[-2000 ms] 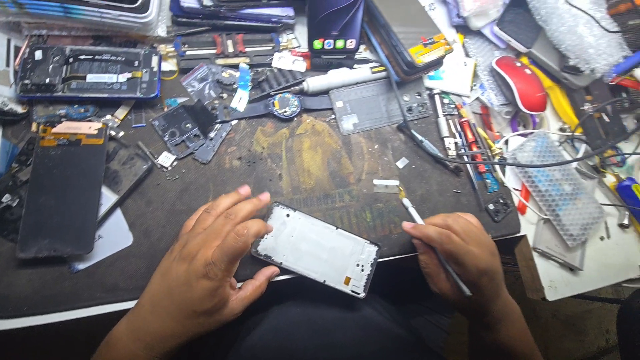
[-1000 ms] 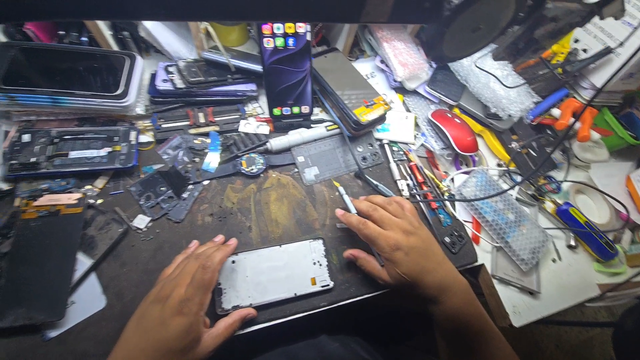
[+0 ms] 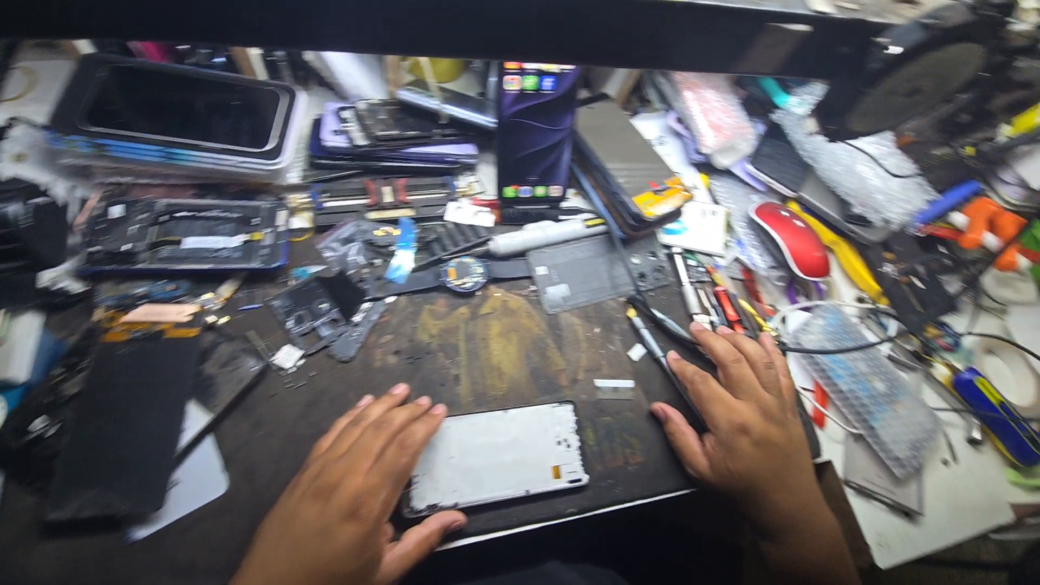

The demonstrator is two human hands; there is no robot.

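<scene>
A phone's mid-frame with a white inner face (image 3: 504,451) lies on the dark mat near its front edge. My left hand (image 3: 357,479) rests over the frame's left end, fingers spread a little, the thumb at its lower left corner. To the right, my right hand (image 3: 735,414) lies palm down on the mat, fingers apart; the slim tool (image 3: 647,331) passes beside and partly under it, and its grip is not clearly visible. Between the frame and my right hand is a small white strip (image 3: 613,384). A smartwatch with its inside exposed (image 3: 463,275) lies farther back.
A lit phone (image 3: 536,134) stands at the back. Stacked phones (image 3: 183,106) are at the back left, a detached black screen (image 3: 122,422) at the left. Screwdrivers (image 3: 725,307), a cable, a red mouse (image 3: 788,240) and bubble wrap (image 3: 865,390) crowd the right. A dark bar crosses the top.
My right hand has gone from holding the slim tool upright over the mat to lying flat at the right beside it. The phone frame now lies flatter on the mat. The view has shifted.
</scene>
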